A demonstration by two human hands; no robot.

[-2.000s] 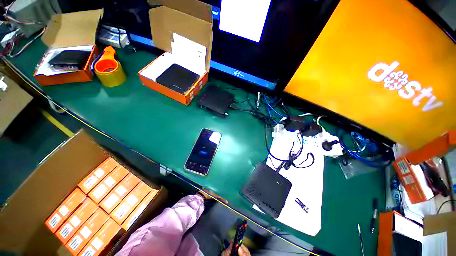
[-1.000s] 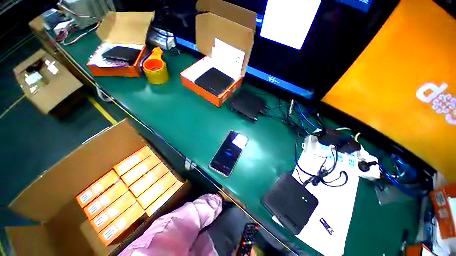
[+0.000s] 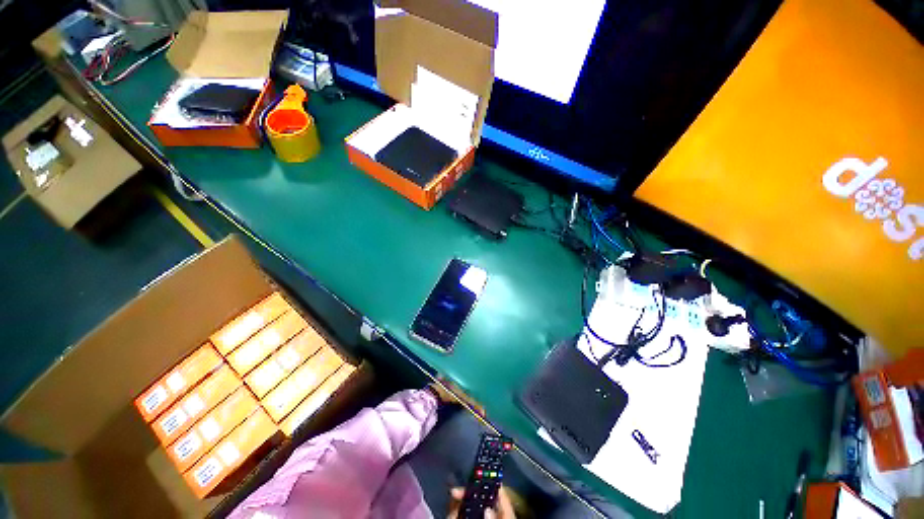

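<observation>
A long black remote control point(image 3: 486, 472) with coloured buttons stands at the bottom centre. My right hand point(image 3: 484, 505) is cut off by the bottom edge, with fingers on both sides of the remote's lower end. My left arm, in a pink sleeve, reaches to the bench's front edge; only a small, unclear patch that may be my left hand point(image 3: 458, 397) shows past the cuff. A square black set-top box point(image 3: 573, 399) lies partly on a white sheet point(image 3: 648, 405), with thin black leads near its back edge. A smartphone point(image 3: 449, 305) lies on the green mat.
Two open retail boxes point(image 3: 424, 191) with black units and a yellow-orange round item point(image 3: 292, 137) stand along the back. A second black box point(image 3: 486, 205) lies near a dark screen. An orange "dstv" screen point(image 3: 800, 132) stands right. A carton point(image 3: 152, 335) of orange boxes stands left. Cables tangle behind the sheet.
The view has swung left, then slightly back to the right. The remote has risen further into view above the bottom edge. The objects on the bench have stayed in place.
</observation>
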